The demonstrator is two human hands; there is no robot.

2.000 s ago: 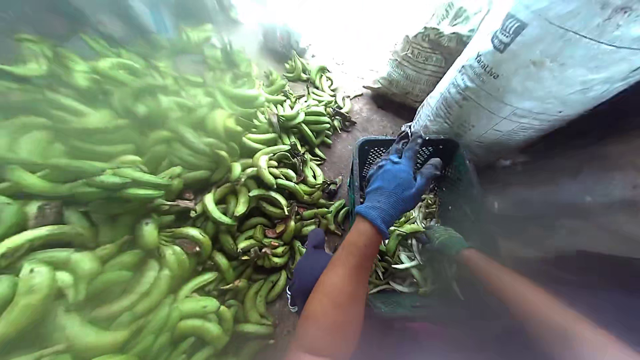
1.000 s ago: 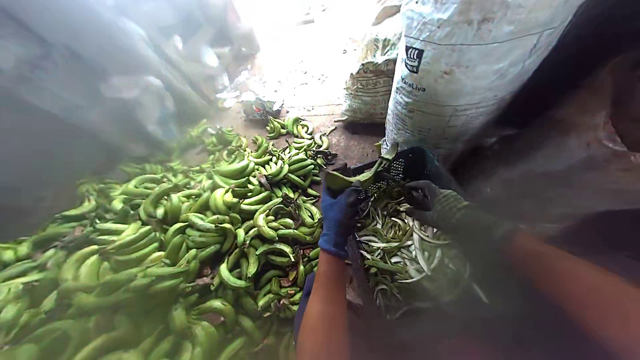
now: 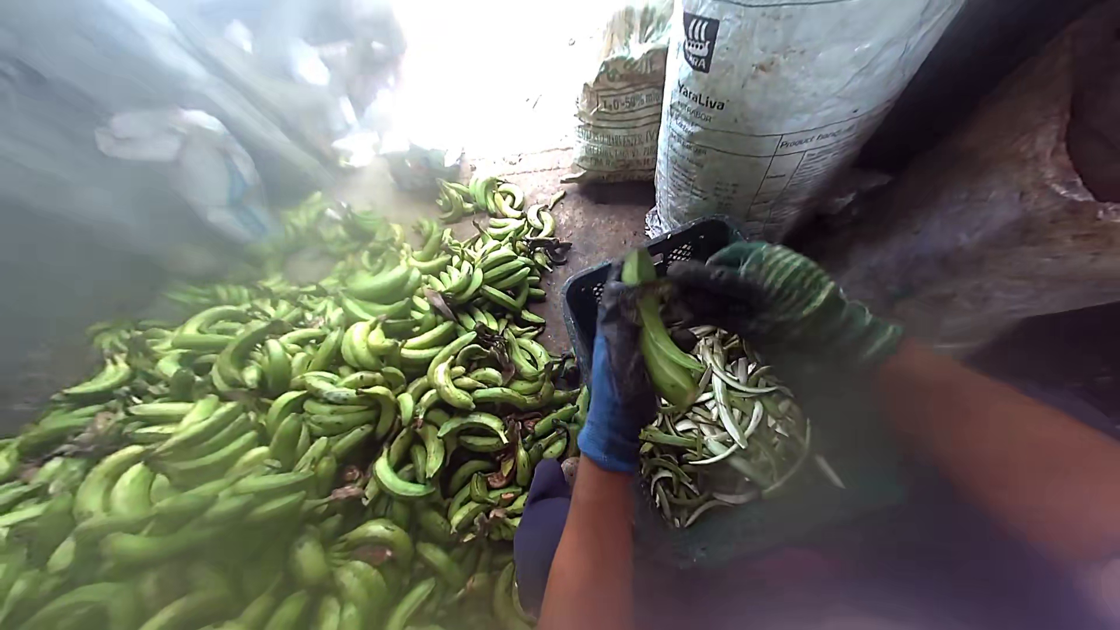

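Green plantains (image 3: 667, 354), joined in a small bunch, are gripped in my left hand (image 3: 617, 376), which wears a blue glove with a dark palm. My right hand (image 3: 761, 297), in a green striped glove with dark fingers, touches the upper part of the bunch; whether it holds a tool cannot be told. Both hands are over a dark perforated plastic crate (image 3: 577, 302). Pale and green strips of peel (image 3: 731, 411) lie in the crate below the bunch. The lower part of the crate is blurred.
A large heap of green plantains (image 3: 332, 394) covers the floor on the left. A white woven sack (image 3: 761, 114) with printing stands behind the crate, beside a smaller brownish sack (image 3: 619, 114). My knee (image 3: 544, 516) is at the heap's edge. Plastic sheeting (image 3: 201, 166) blurs the upper left.
Two seconds ago my left hand reached into the crate with no bunch visible; one second ago it held green plantains. My right hand has since moved up against the bunch.
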